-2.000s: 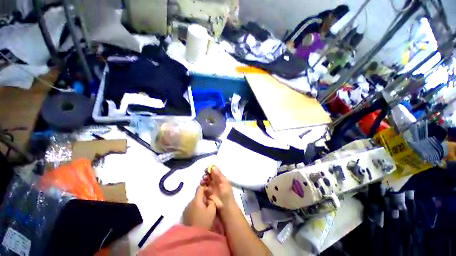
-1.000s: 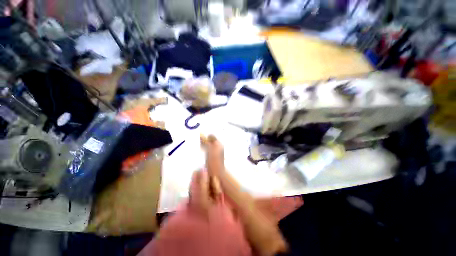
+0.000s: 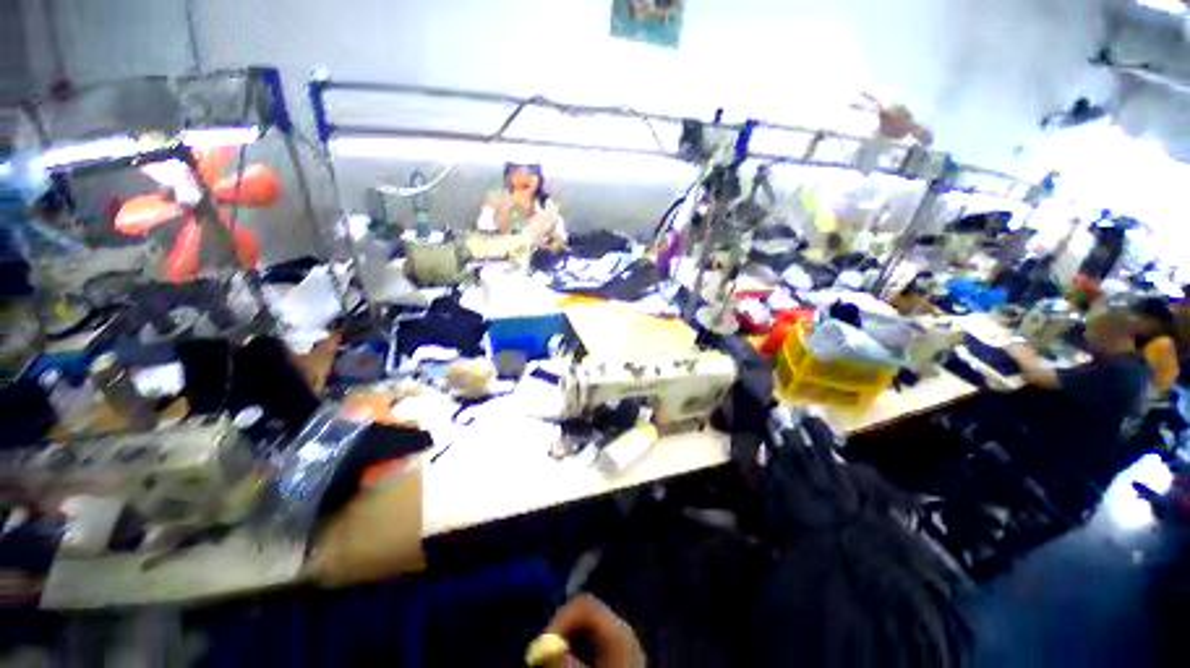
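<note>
My right hand [image 3: 600,632] shows at the bottom edge, cut off and blurred. Its fingers hold a small pale-yellow piece [image 3: 547,649], in front of and below the bench edge. My left hand is not in view. The white bench [image 3: 503,470] lies beyond, with a cream sewing machine [image 3: 653,389] on its right part. A round clear bag with tan contents [image 3: 470,379] sits toward the back of the bench.
A second sewing machine [image 3: 183,463] stands at left, beside a brown board [image 3: 372,522]. Dark garments [image 3: 848,548] hang or lie at right. A yellow crate [image 3: 835,376] is on the bench. One person [image 3: 525,219] sits beyond, another [image 3: 1103,385] at far right. Orange fan blades [image 3: 196,209] show at left.
The view has lifted and drawn back from the bench. My left hand and the salmon cloth have left the picture. My right hand is now low, still with the piece.
</note>
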